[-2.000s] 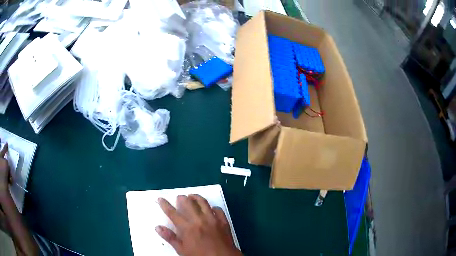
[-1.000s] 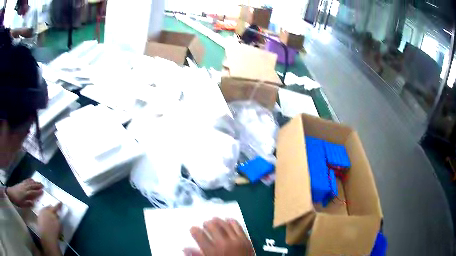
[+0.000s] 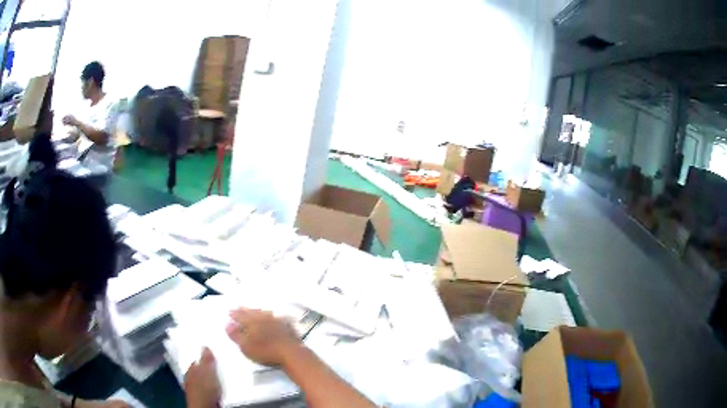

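A stack of white panel units (image 3: 259, 386) lies in front of me, washed out by glare. My right hand (image 3: 265, 336) reaches in from the lower right, its fingers over the top of the stack. My left hand (image 3: 203, 381) is upright at the near side of the stack, its lower part cut off by the bottom edge. Whether either hand grips a panel is not clear. Blue battery packs (image 3: 591, 381) stand in an open carton (image 3: 544, 370) at the lower right. Another blue pack (image 3: 494, 401) shows at the bottom edge.
A person's head (image 3: 52, 239) is close on the left. More white panels (image 3: 343, 279) cover the bench ahead. Clear plastic bags (image 3: 490, 347) and open cartons (image 3: 482, 299) stand beyond. A white pillar (image 3: 283, 111) rises behind the bench. A grey walkway (image 3: 606, 271) runs on the right.
The view has tilted up and moved left. My right hand has gone from the single white panel to the stack farther off. My left hand has come into view.
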